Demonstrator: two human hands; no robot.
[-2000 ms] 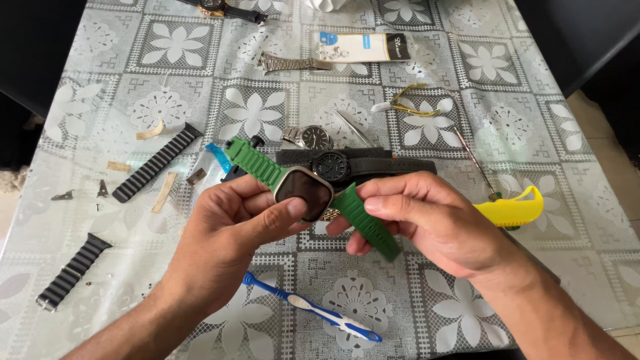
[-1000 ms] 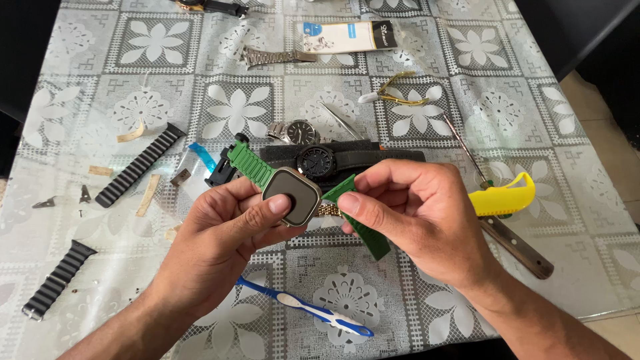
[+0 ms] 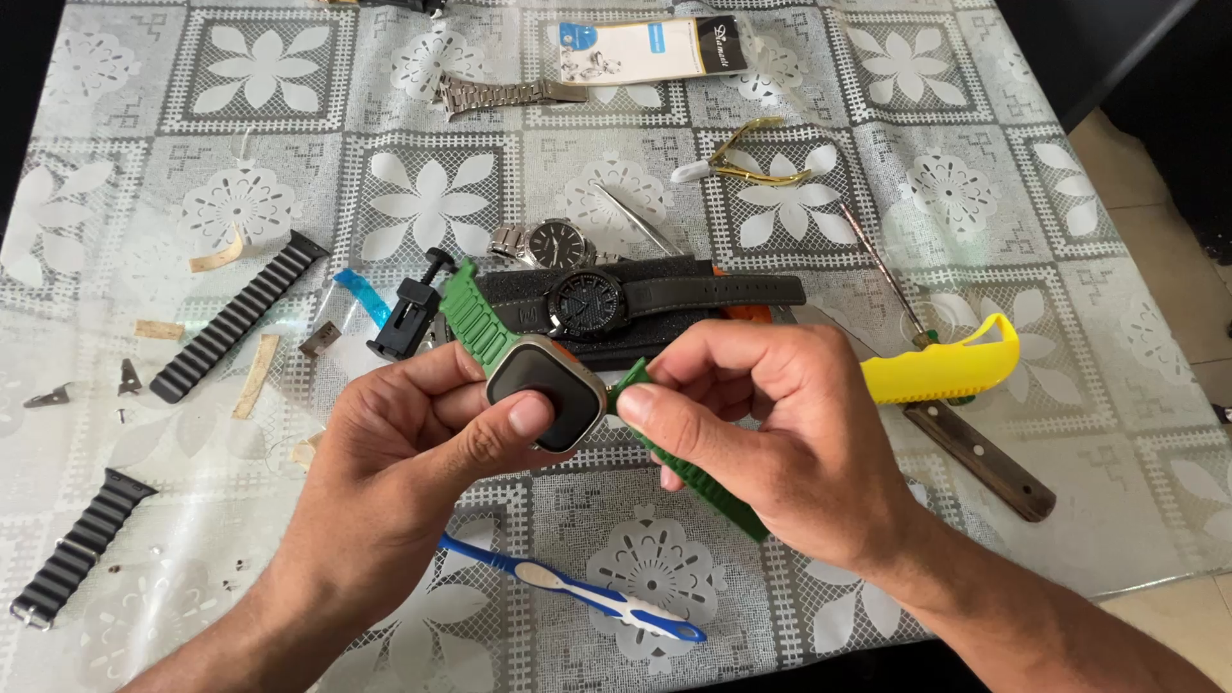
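My left hand (image 3: 423, 443) grips a smartwatch (image 3: 549, 390) by its case, the thumb lying over the dark screen. One green strap piece (image 3: 476, 318) extends from the upper left of the case. Between the thumb and fingers of my right hand (image 3: 770, 433) is another green strap piece (image 3: 703, 481), its end right beside the lower-right edge of the case. Whether that end sits in the slot I cannot tell. Behind my hands, a black watch with a leather strap (image 3: 584, 303) lies on a black foam block, and a black link-pin tool (image 3: 412, 313) stands close to my left fingers.
Black strap pieces (image 3: 236, 318) (image 3: 82, 549) lie at left near small metal parts (image 3: 129, 377). A blue-and-white toothbrush (image 3: 577, 587) is in front. To the right are a yellow-handled tool (image 3: 943, 366), a wooden handle (image 3: 982, 462) and gold nippers (image 3: 751, 168). Behind sits a steel-bracelet watch (image 3: 556, 243).
My right hand has brought the end of the loose green strap piece up close to the watch case, turning it. My left hand keeps its hold on the smartwatch.
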